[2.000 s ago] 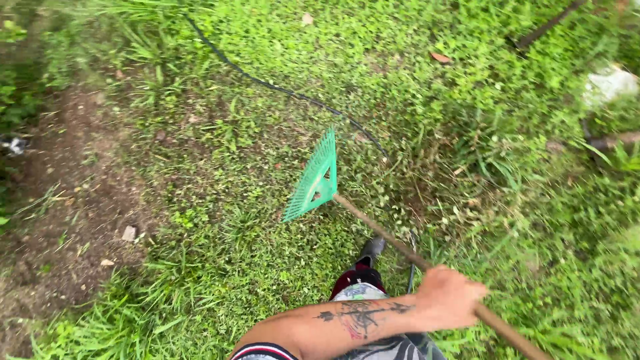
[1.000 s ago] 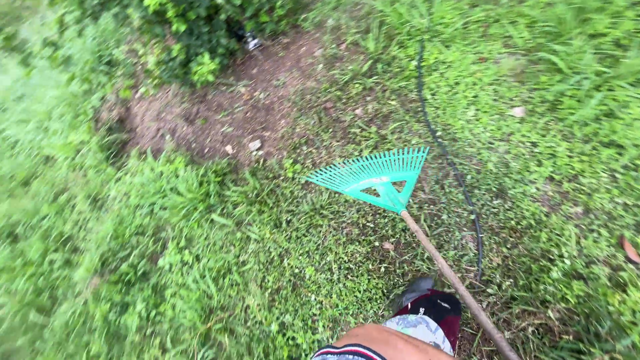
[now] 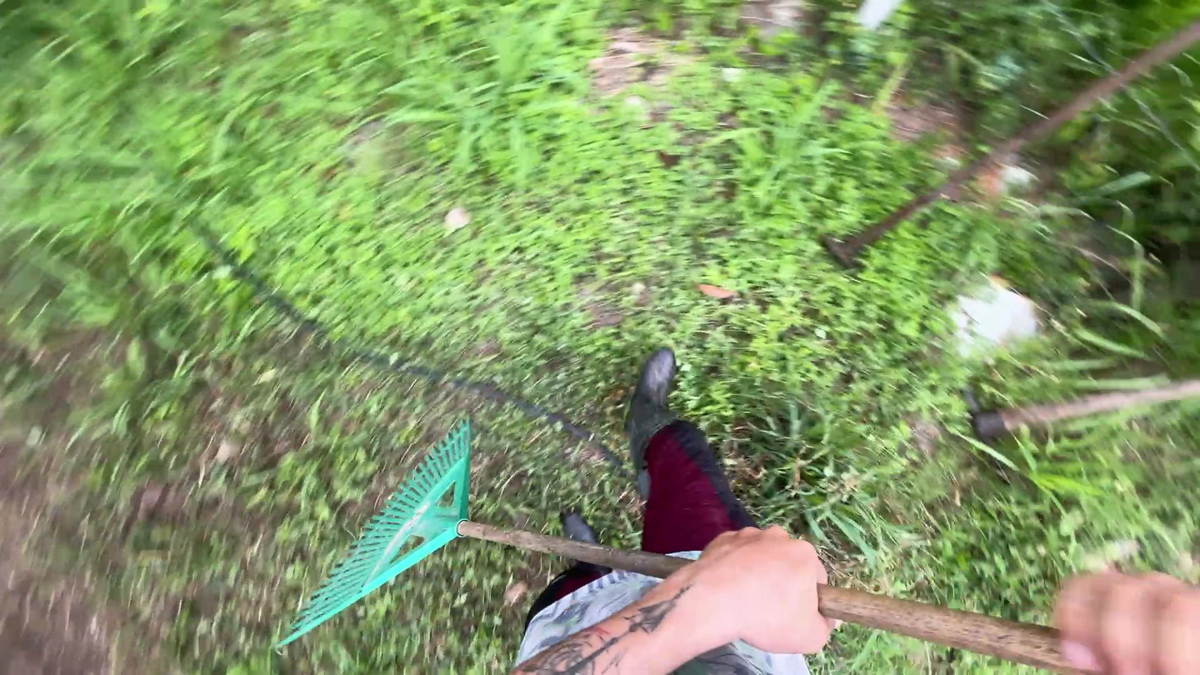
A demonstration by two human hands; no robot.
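Note:
A green plastic leaf rake (image 3: pixel 412 530) with a wooden handle lies across the lower part of the view, its fan head at the lower left over short grass. My left hand (image 3: pixel 769 589), at the end of a tattooed forearm, is closed around the middle of the handle. Farther up the handle, at the right edge, my right hand (image 3: pixel 1130 619) grips it too, blurred and partly cut off by the frame. Below the handle are my legs in dark red trousers (image 3: pixel 689 492), and a dark boot (image 3: pixel 652 389) stands on the grass.
A dark hose or cable (image 3: pixel 422 370) runs through the grass ahead of the rake. On the right are a rusty metal bar (image 3: pixel 1017 141), a wooden-handled tool (image 3: pixel 1097 405) and a white object (image 3: pixel 996 317). Bare soil (image 3: pixel 47 562) shows at the lower left.
The view has swung to the right. Both hands now show on the rake handle, where a second ago neither was in view. The legs have come farther into view.

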